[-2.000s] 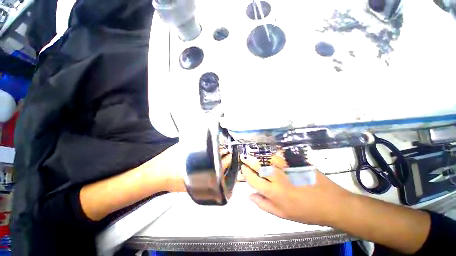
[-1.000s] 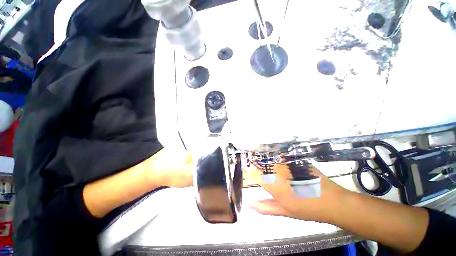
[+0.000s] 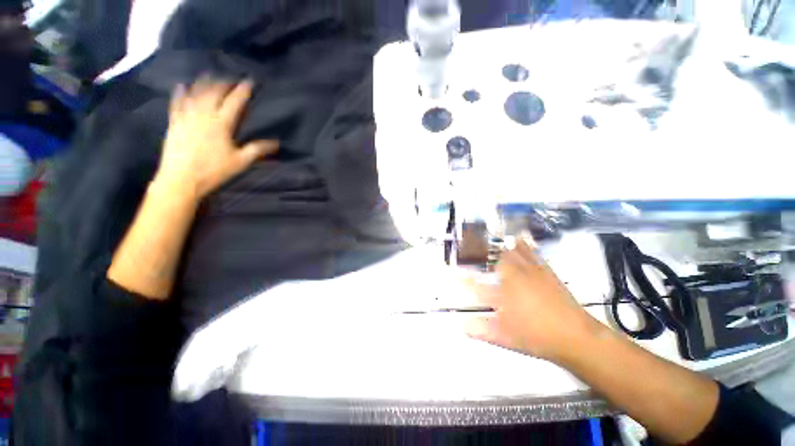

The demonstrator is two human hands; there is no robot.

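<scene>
The black garment (image 3: 270, 205) lies in a large mass left of the sewing machine (image 3: 610, 157) and hangs down at the left. My left hand (image 3: 205, 135) lies on the cloth at the upper left, palm down with fingers spread, slightly blurred. My right hand (image 3: 523, 300) is beside the needle area under the machine head, its fingertips partly hidden by the metal parts (image 3: 472, 242). I cannot tell whether its fingers hold anything.
Black shears (image 3: 641, 283) lie right of my right hand, beside a black tray (image 3: 737, 318) with small silver snips (image 3: 757, 314). A measuring tape (image 3: 418, 411) runs along the table's front edge. White cloth (image 3: 144, 35) shows at the upper left.
My left hand has moved from beside the needle up and left onto the garment. My right hand stays near the needle. The view has shifted, and the machine head appears farther right.
</scene>
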